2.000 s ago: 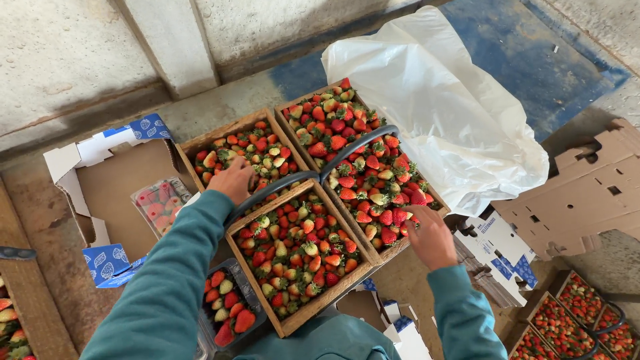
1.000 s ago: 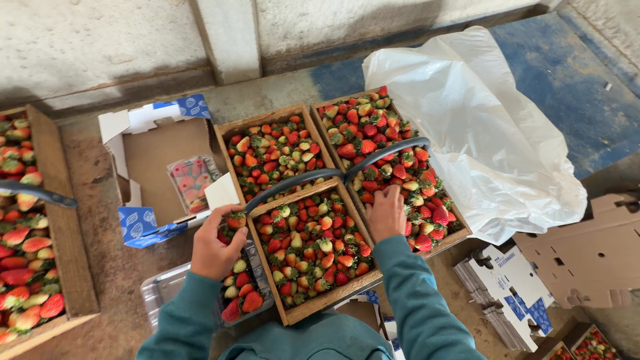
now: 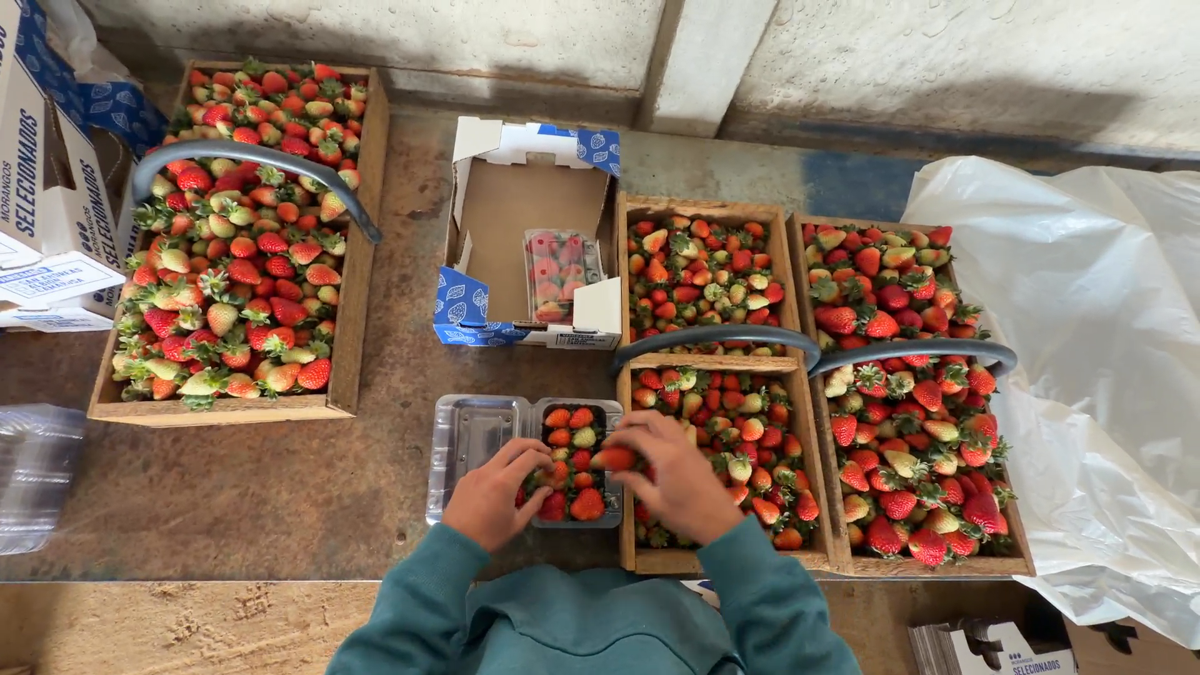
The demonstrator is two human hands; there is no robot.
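A clear plastic clamshell lies with its lid laid out to the left and rows of strawberries in its right half. My left hand reaches over that half, fingertips at the berries; whether it grips one I cannot tell. Just right of the clamshell, my right hand holds a red strawberry between thumb and fingers. Beneath and beside that hand stands a wooden crate of strawberries, split by a divider, with a dark curved handle. A second handled crate adjoins it on the right.
An open cardboard box holds a filled, closed clamshell behind the work spot. At left stands another strawberry crate, with empty clamshells and printed cartons near it. White plastic sheeting covers the right side.
My right hand has moved from the right-hand crate to beside the clamshell and now holds a strawberry. My left hand has moved onto the clamshell's berries. The view has swung left.
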